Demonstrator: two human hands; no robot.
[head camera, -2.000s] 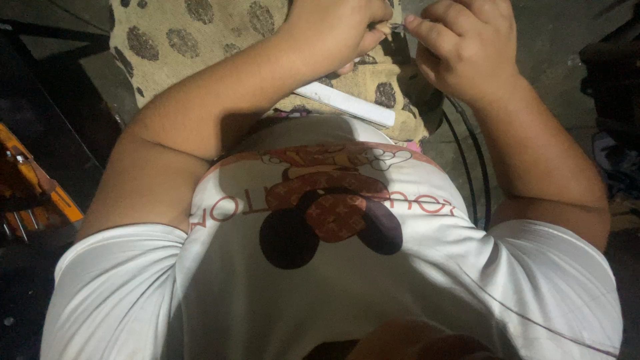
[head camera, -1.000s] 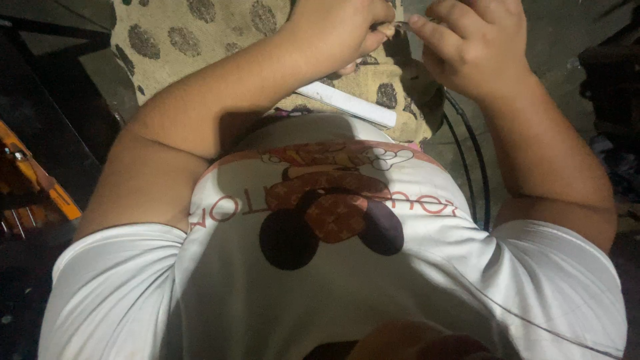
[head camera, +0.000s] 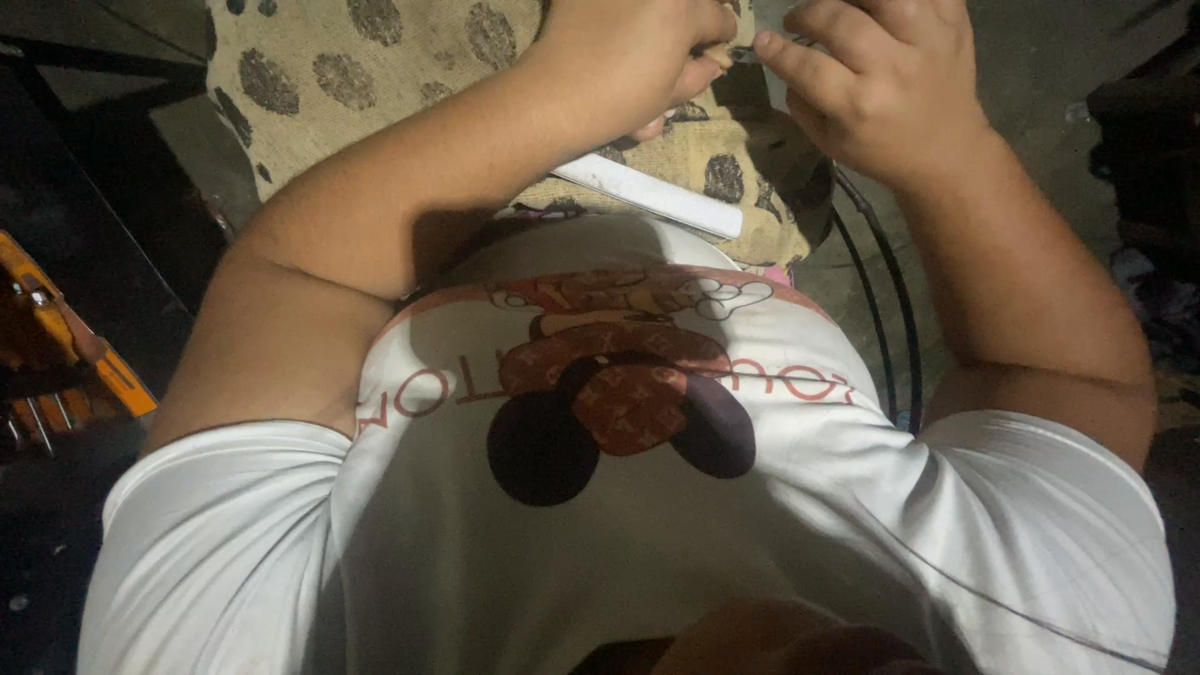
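Observation:
At the top edge, my left hand (head camera: 647, 66) pinches a small light-coloured piece (head camera: 720, 54) between thumb and fingers; what the piece is cannot be told. My right hand (head camera: 872, 75) is just to its right, fingers curled, at a thin dark metal-looking part (head camera: 742, 52) that reaches toward the small piece. Whether the right fingers grip this part is unclear. Below the hands, a white flat strip (head camera: 652, 195) lies slanted on a beige cloth with dark spots (head camera: 347, 80). The upper parts of both hands are cut off by the frame.
An orange rack (head camera: 80, 328) with several metal tools stands at the left, beside a dark panel (head camera: 84, 197). Black curved tubing (head camera: 886, 253) runs down right of the cloth. Dark objects (head camera: 1144, 141) sit at the far right. My white printed shirt (head camera: 609, 544) fills the lower view.

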